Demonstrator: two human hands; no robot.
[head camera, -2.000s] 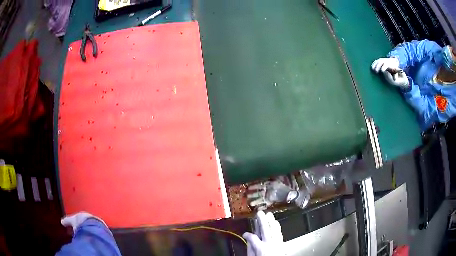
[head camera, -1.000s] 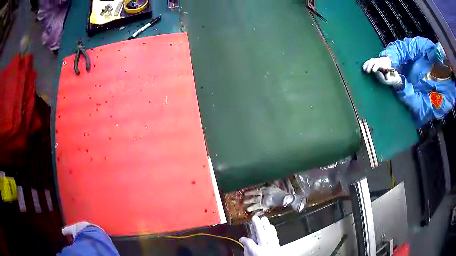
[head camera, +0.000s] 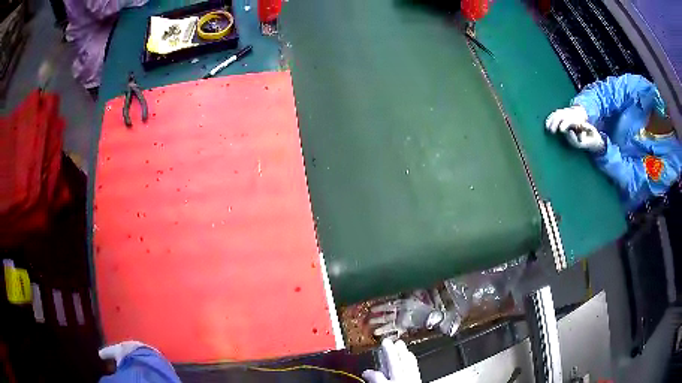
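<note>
A large red bench mat (head camera: 209, 217) with dark specks lies on the green bench in front of me. Dark diagonal cutters (head camera: 134, 101) lie at its far left corner, handles towards me. My left hand (head camera: 133, 350), in a white glove and blue sleeve, is at the mat's near left corner; its fingers are partly hidden, so its hold is unclear. My right hand (head camera: 400, 362), white-gloved and cut off by the bottom edge, is right of the mat's near right corner, thumb apart, with nothing visible in it.
A green belt (head camera: 419, 149) runs beside the mat. A parts tray (head camera: 191, 57) and marker pen (head camera: 228, 61) lie beyond it. Loose gloves (head camera: 404, 316) lie below the belt end. A person in blue (head camera: 621, 135) sits at right. Red sheets (head camera: 34, 168) are at left. Red patches show at the top.
The view has shifted, so more of the parts tray shows. Two red patches have appeared at the top edge by the belt. Both my hands have stayed near the bench's near edge.
</note>
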